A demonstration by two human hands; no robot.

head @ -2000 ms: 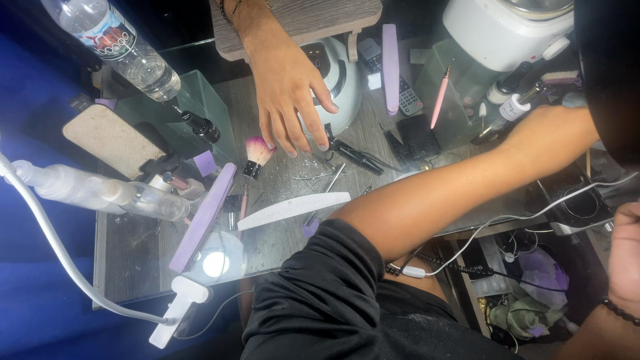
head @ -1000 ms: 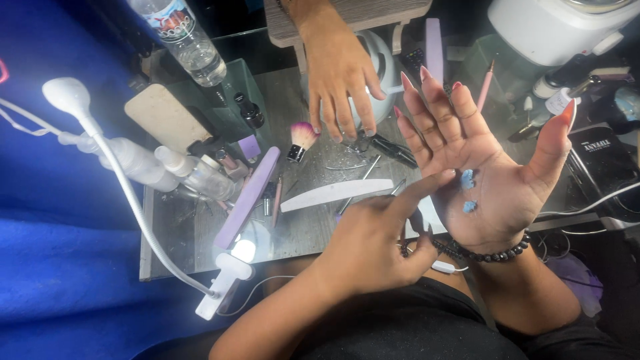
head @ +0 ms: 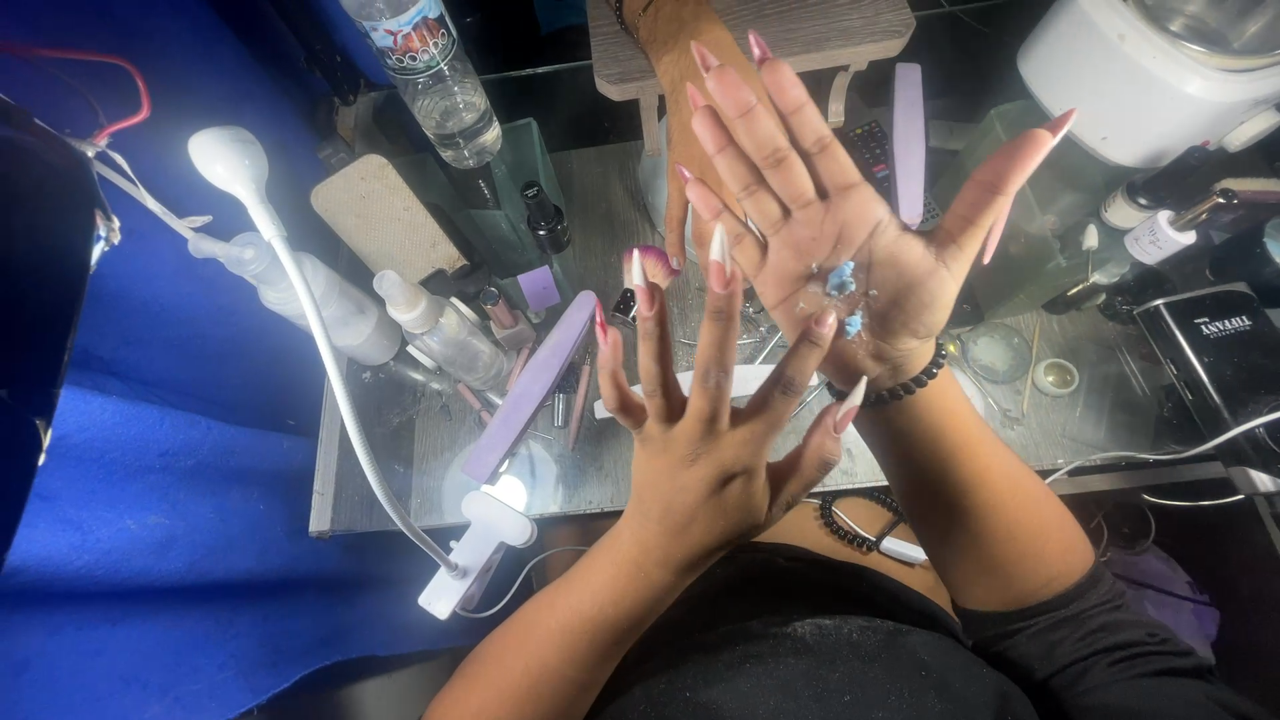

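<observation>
My right hand (head: 840, 240) is raised palm up over the table, its long-nailed fingers spread, with small blue crumbly pieces (head: 841, 279) lying on the palm. My left hand (head: 700, 440) shows its back, fingers spread; the index fingertip is at the heel of the right palm, beside the lower blue piece. No object is held in the left hand. Behind my right hand, another person's hand and forearm (head: 680, 120) are partly hidden. Below my left hand's fingers lies a white nail file (head: 745, 381); a pink-bristled brush (head: 655, 264) is just beyond them.
A clip-on lamp (head: 232, 165) stands left, near spray bottles (head: 440, 325) and a purple nail file (head: 530, 390). Behind are a water bottle (head: 430, 90) and a wooden armrest (head: 830, 35). On the right are a white appliance (head: 1130, 85), nail-product bottles (head: 1160, 237) and a black case (head: 1215, 350).
My left hand, reaching far right two seconds ago, is now at the right palm; its curled fingers have spread since one second ago. My right hand has come up from the right edge, palm up.
</observation>
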